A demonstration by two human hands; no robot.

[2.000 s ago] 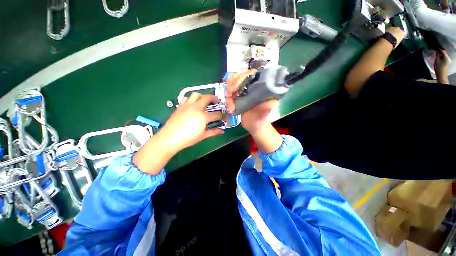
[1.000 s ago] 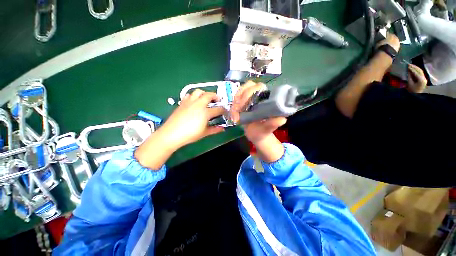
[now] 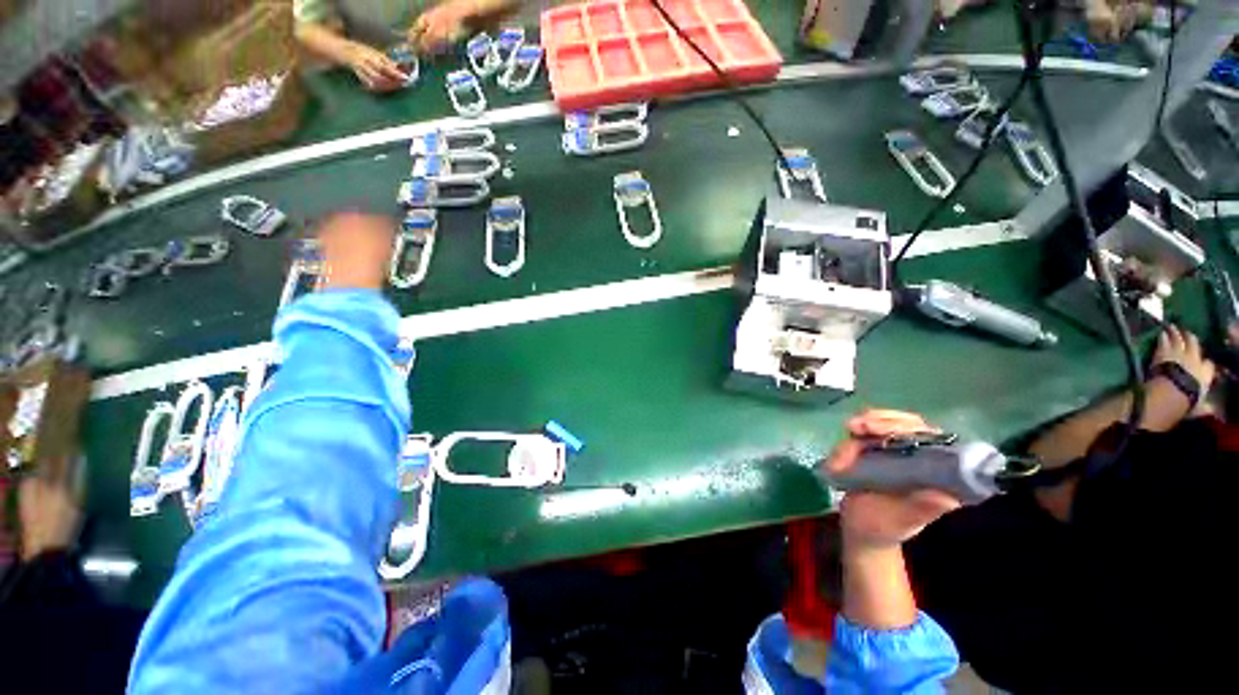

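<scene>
My left hand (image 3: 356,251) is blurred and stretched out over the pale rail. A white loop unit with a blue band (image 3: 304,276) lies at its left side; whether my fingers grip it I cannot tell. My right hand (image 3: 876,513) is closed around the grey electric screwdriver (image 3: 917,468), held near the bench's front edge. A loop unit (image 3: 476,458) lies on the green bench with a blue strip (image 3: 564,436) at its head. More units (image 3: 177,448) lie at the left, partly hidden by my left sleeve.
The screw feeder (image 3: 802,346) stands on the bench, with a spare screwdriver (image 3: 978,314) to its right. Beyond the pale rail (image 3: 571,302) lie several loop units and a red compartment tray (image 3: 659,52). A neighbour's hand (image 3: 1179,367) is at the right. Black cords hang at the right.
My left hand has left the unit in front of me and moved far left over the rail. My right hand has moved right with the screwdriver. The view now takes in more beyond the rail.
</scene>
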